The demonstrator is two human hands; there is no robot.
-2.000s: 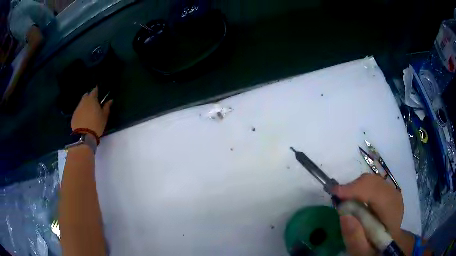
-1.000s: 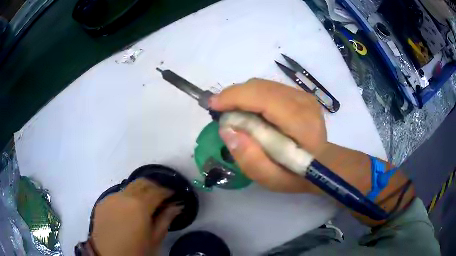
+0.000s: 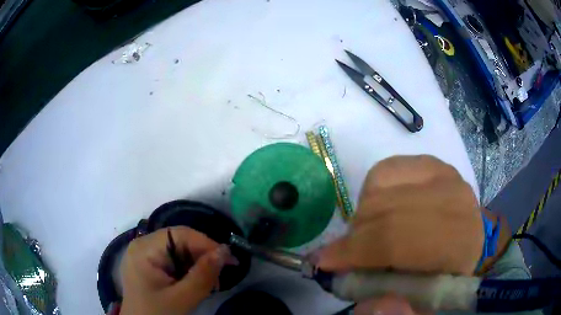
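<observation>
My right hand holds the soldering iron by its cream handle. The iron's metal barrel points left and its tip is close to my left fingertips. My left hand is at the black headphones, with the dark tweezers in it; whether its fingertips pinch anything small cannot be told. The second ear cup is cut off by the bottom edge. The green solder reel lies between my hands, with a dark blurred patch at its lower left.
PCB strips lie right of the reel. A thin wire strand lies above it. Thread snips lie open at the upper right of the white sheet. A blue parts tray is at upper right, a bag of PCBs at left.
The iron has swung from pointing up-left to lying nearly level, its tip now beside my left hand. My right hand has moved down and right, uncovering the reel and PCB strips.
</observation>
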